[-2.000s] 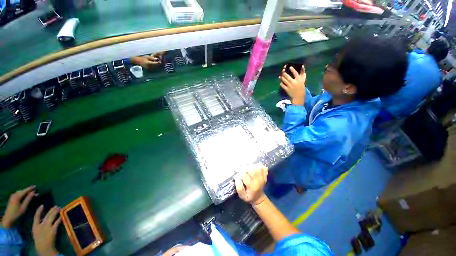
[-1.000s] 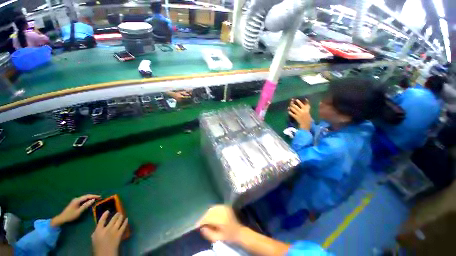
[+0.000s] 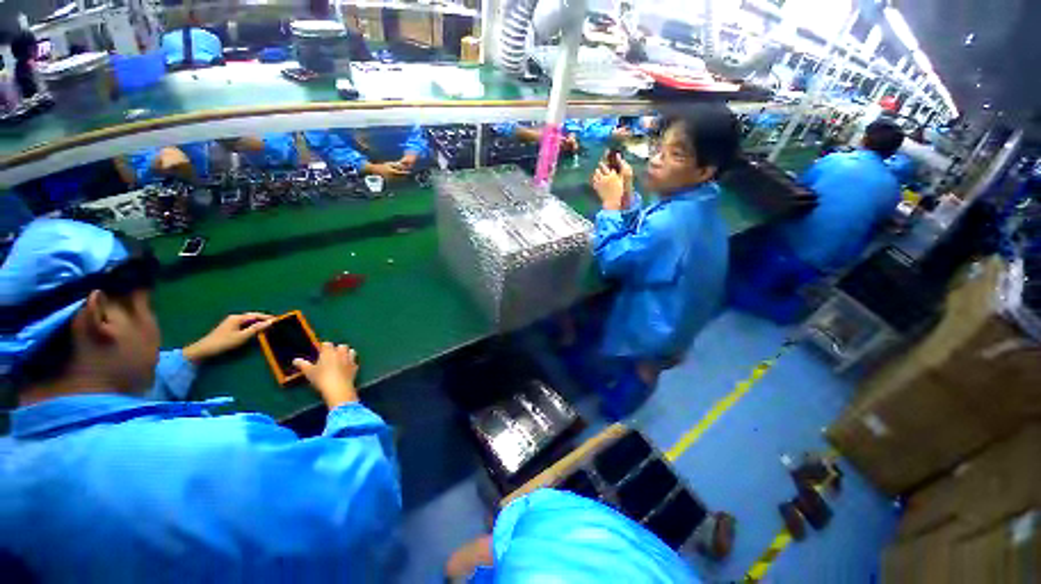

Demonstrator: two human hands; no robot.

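A tall stack of shiny clear trays (image 3: 514, 245) stands on the green bench (image 3: 394, 331), by its front edge and beside the pink-wrapped post. At the bottom edge a blue sleeve (image 3: 582, 542) shows, with a small blurred patch of skin at its left. This seems to be my right arm; my right hand is cut off or too unclear to read. My left hand is out of the picture. Below the bench edge stands a lower stack of clear trays with pale and dark pieces (image 3: 523, 428). Black trays (image 3: 634, 485) lie beside it, by a brown cardboard edge.
A person in blue at left holds an orange-framed dark device (image 3: 288, 348). Another person in blue (image 3: 668, 257) stands behind the tray stack, holding a dark phone-like thing. Brown boxes (image 3: 936, 394) and loose dark pieces (image 3: 808, 491) are on the blue floor at right.
The view has swung and pulled back, showing more floor and the person at left. My right hand was on the tray stack, then left it; now mainly a sleeve shows at the bottom.
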